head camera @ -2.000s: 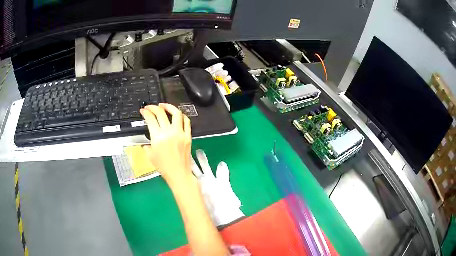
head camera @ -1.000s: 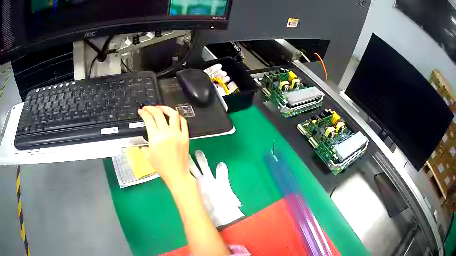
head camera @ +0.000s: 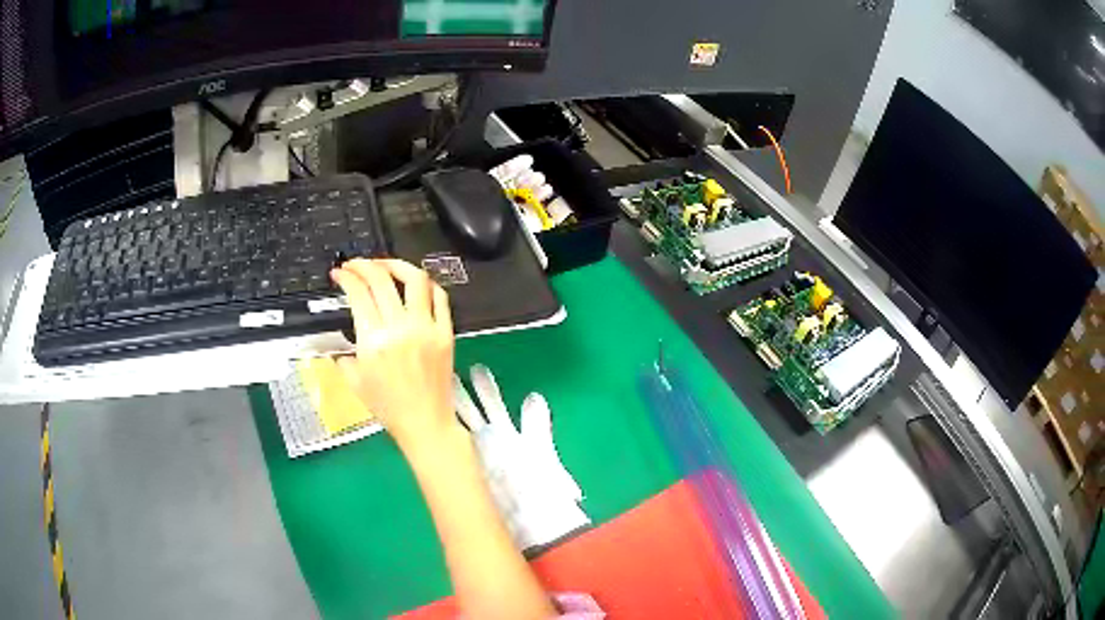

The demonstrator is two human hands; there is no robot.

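Observation:
My right hand (head camera: 406, 345), bare, reaches in from the bottom edge. Its fingertips rest at the lower right end of the black keyboard (head camera: 218, 248), and it holds nothing. The keyboard lies on a white raised shelf (head camera: 146, 382). My left hand is not in view. A black monitor (head camera: 291, 61) is above the keyboard, its screen cut off by the top edge. Two green circuit boards, one farther (head camera: 715, 236) and one nearer (head camera: 818, 345), sit at the right in a flat black carrier (head camera: 691, 303).
A black mouse (head camera: 470, 212) lies on a dark pad beside a black parts bin (head camera: 582, 230). A white glove (head camera: 527, 472), a paper with yellow notes (head camera: 297, 412), a red mat (head camera: 630, 557) and a clear strip (head camera: 715, 484) lie on the green bench. Metal rails (head camera: 897, 327) run at the right.
The two boards and their carrier have shifted slightly down and right. The green picture on the monitor has changed. My right hand stays at the keyboard.

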